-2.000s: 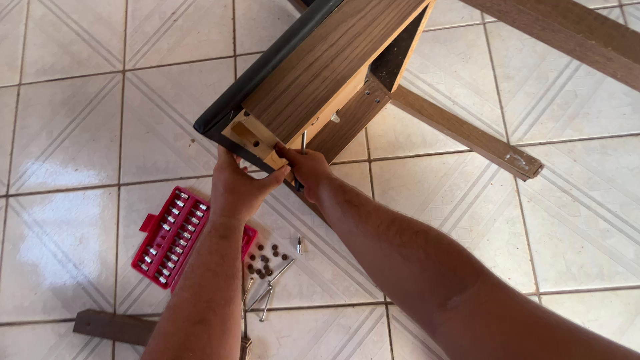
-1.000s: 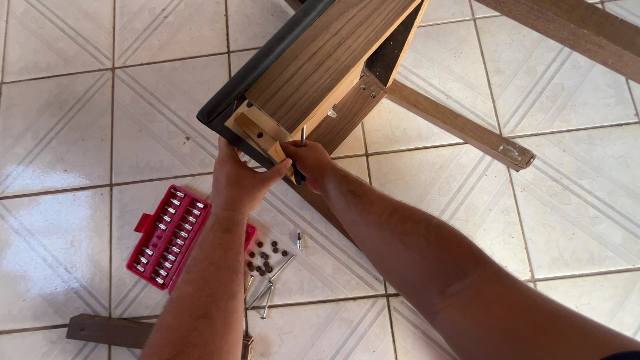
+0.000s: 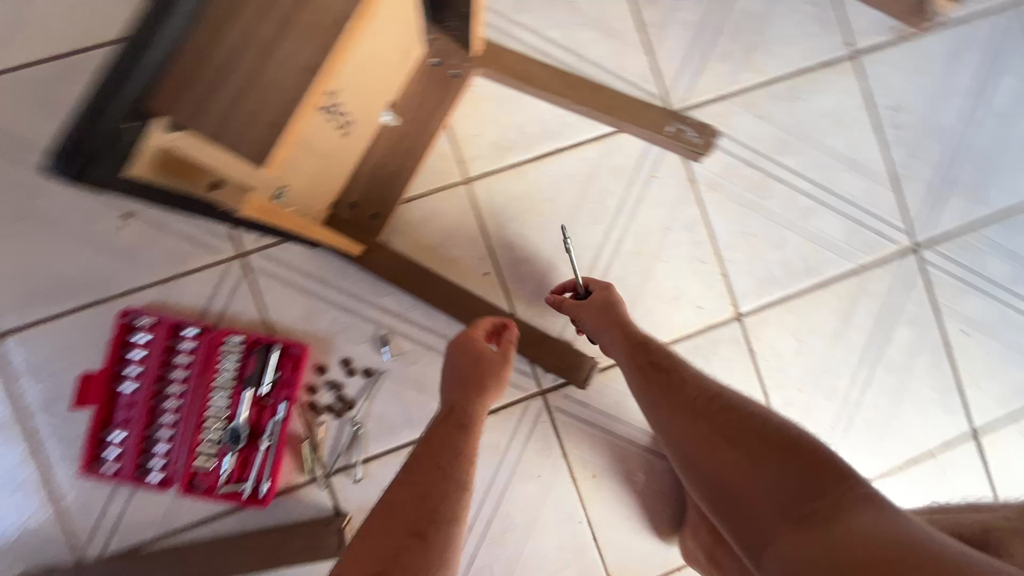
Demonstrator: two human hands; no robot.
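My right hand [image 3: 596,312] is closed around the dark handle of a screwdriver [image 3: 570,252], its metal shaft pointing up and away from me. Over a wooden leg [image 3: 464,304] of the furniture piece is my left hand [image 3: 480,360], fingers curled; whether something small is between them cannot be told. The wooden furniture frame [image 3: 344,120], with a dark padded or rounded edge [image 3: 104,120], lies tipped on the floor beyond both hands. A pale wood corner block [image 3: 188,164] with a hole shows inside its near corner.
An opened red bit case [image 3: 180,400] with metal bits and a ratchet lies at left. Beside it are several small brown round pieces [image 3: 332,388] and thin metal tools [image 3: 356,436]. Another leg [image 3: 600,100] extends right. A loose wooden bar [image 3: 240,548] lies nearest me, on floor tiles.
Both hands have come away from the frame's corner, where they were a second ago, toward me and to the right. The screwdriver has moved with my right hand. The view has shifted.
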